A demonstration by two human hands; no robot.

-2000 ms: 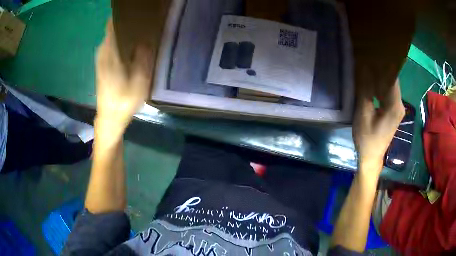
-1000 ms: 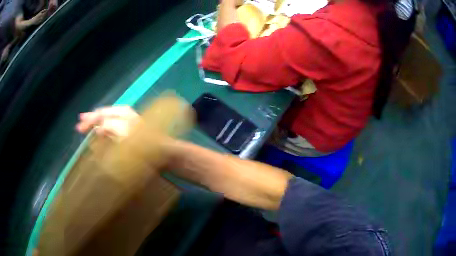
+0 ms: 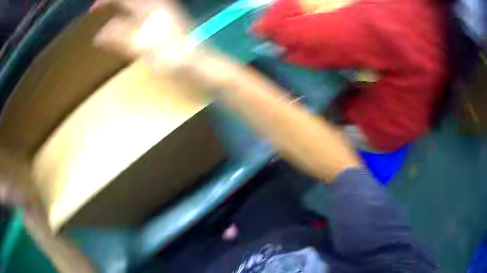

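A brown cardboard carton (image 3: 112, 133) lies slantwise at the left, on the green bench. Its top panel is brightly lit and its near side is in shadow. A darker brown flap (image 3: 53, 80) stands up along the far edge. My right hand (image 3: 144, 37) is at the far right end, bare and blurred, with its fingers against the raised flap. My left hand (image 3: 13, 186) is at the near left end, very blurred and partly cut off by the picture's edge; its grip cannot be made out. The carton's contents are hidden.
A person in a red top (image 3: 379, 58) sits close by at the upper right, on a blue stool (image 3: 387, 160). A bright green strip (image 3: 224, 21) runs along the bench behind my right wrist. The bench's shiny near edge (image 3: 197, 197) runs below the carton.
The view has swung from the open carton toward the person in red. The foam and leaflet no longer show. Since the last frame, more of the carton and my left hand have come into view.
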